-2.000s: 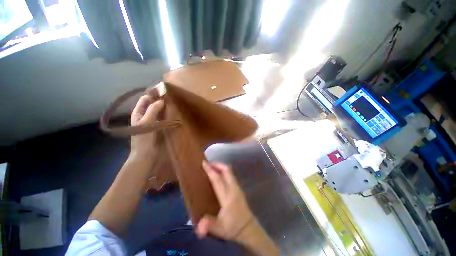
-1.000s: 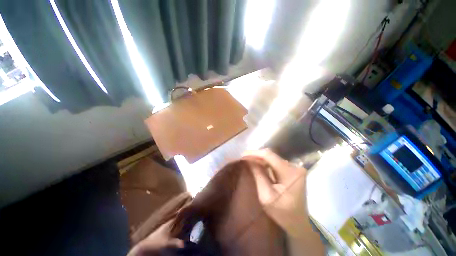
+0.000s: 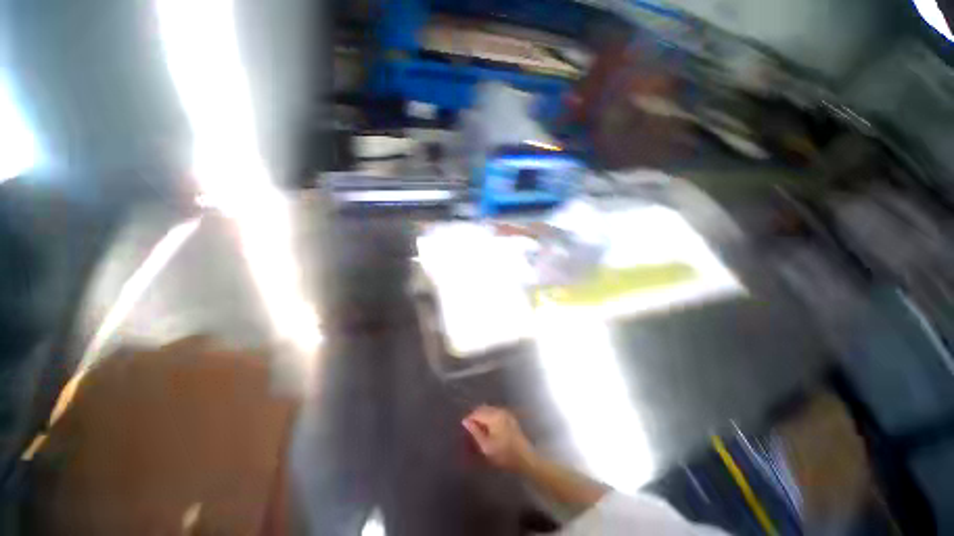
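Observation:
The whole view is blurred. My right hand (image 3: 497,434) is small at the lower centre, over the dark machine table in front of the white base plate (image 3: 476,298). Its fingers look curled, but blur hides whether it holds anything. My left hand is not in view. The yellow template (image 3: 617,285) lies across the white plate. The sewing head (image 3: 565,251) is a pale smear above it. A large brown panel (image 3: 178,429) lies at the lower left, with a small pale label (image 3: 191,515) near the bottom edge.
The blue-framed control panel (image 3: 528,183) stands behind the white plate. Blue shelving (image 3: 460,73) is farther back. Strong glare streaks cross the left side and the table front. A brown shape (image 3: 821,450) and a yellow floor line (image 3: 743,487) are at the lower right.
The view has swung right, bringing the machine to the centre. The brown piece that both hands held is no longer seen in them. My left hand has left the picture.

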